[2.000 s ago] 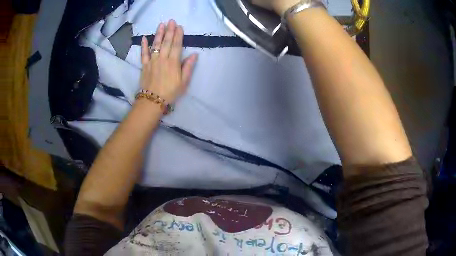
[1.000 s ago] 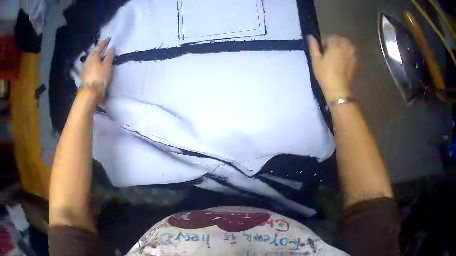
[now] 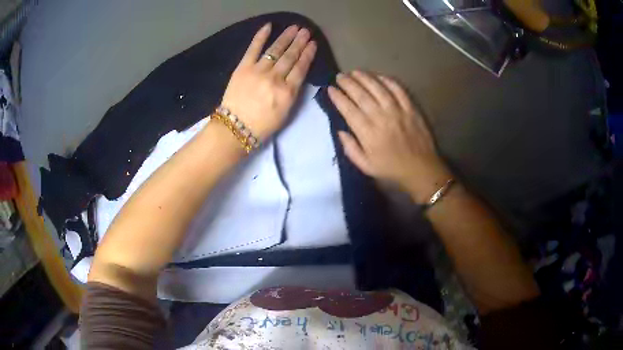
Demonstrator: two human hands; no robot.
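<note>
The garment lies spread on the grey pressing table, with its pale inside [image 3: 311,184] up and a wide black band [image 3: 198,68] curving along its far edge. Another black band runs down its right side. My left hand [image 3: 266,85] lies flat, fingers spread, on the black band and pale cloth near the top. My right hand [image 3: 382,126] rests with its fingers on the black edge at the right corner. Neither hand visibly grips the cloth. The iron [image 3: 471,34] lies on the table at the top right, untouched, partly cut off by the picture's edge.
The grey table [image 3: 519,137] extends behind and right of the garment. A yellow cord [image 3: 563,42] lies beside the iron. A yellow-brown wooden edge [image 3: 41,232] is at the left. Dark speckled cloth is at the lower right.
The garment has shifted and turned; its black far edge now shows. Both hands have moved inward. The iron, under my right hand two seconds ago, now stands free at the top right.
</note>
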